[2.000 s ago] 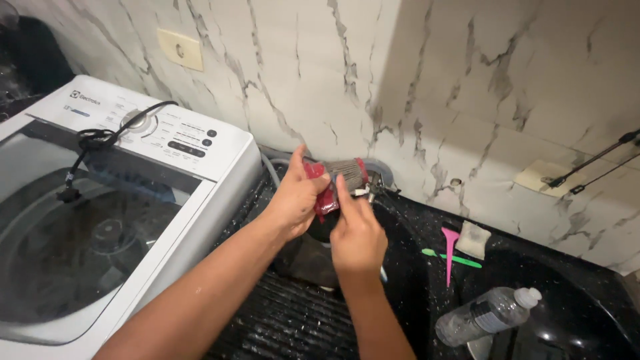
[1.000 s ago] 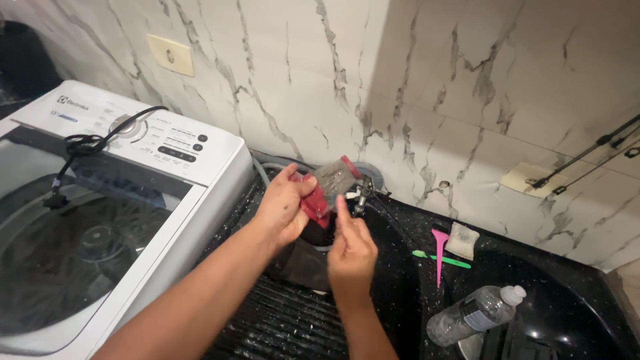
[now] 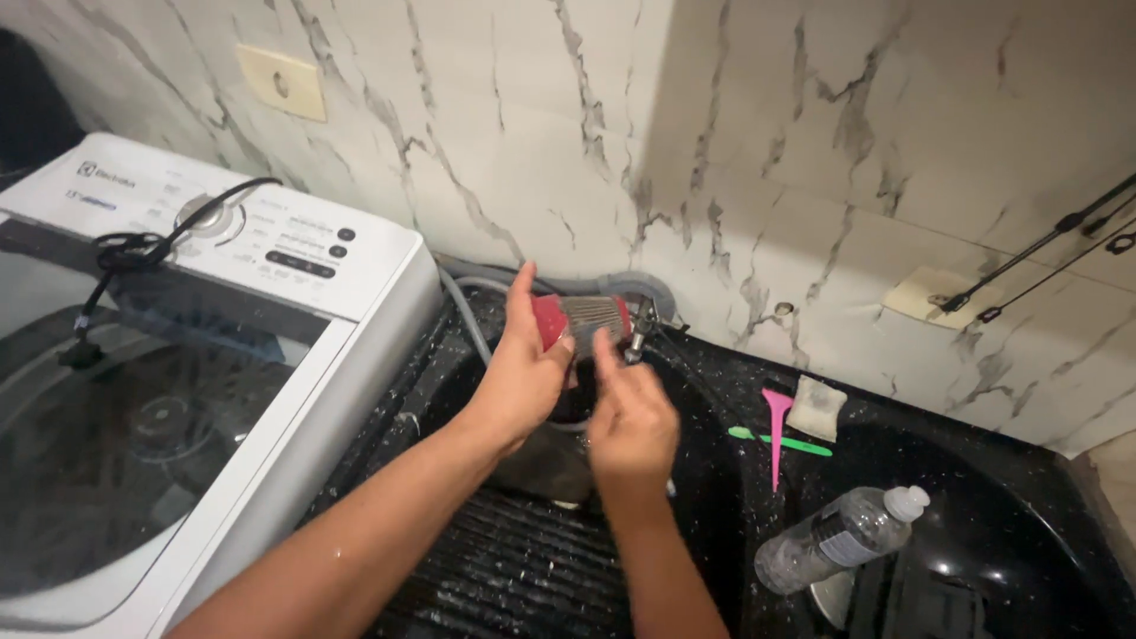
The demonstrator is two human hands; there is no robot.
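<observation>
A conical air filter with red rubber ends and grey pleats (image 3: 596,318) is held up over the black sink, close to the metal tap (image 3: 641,330). My left hand (image 3: 532,364) grips its wider red end, thumb and fingers around it. Against the pleats near the filter's lower side is my right hand (image 3: 628,399), its index finger extended and slightly blurred; whether it holds anything is hidden. Below the hands, inside the basin, is a dark container (image 3: 541,466), partly covered by the forearms.
An Electrolux washing machine (image 3: 390,293) with a black cord on top stands left. Grey hoses (image 3: 470,319) run behind the sink. On the right lie a pink tint brush (image 3: 777,435), a green toothbrush (image 3: 799,444), a whitish pad (image 3: 816,408) and a clear plastic bottle (image 3: 825,541).
The filter, turned more steeply upward one second ago, now lies nearly level in my left hand. My right hand's index finger has come up against the pleats.
</observation>
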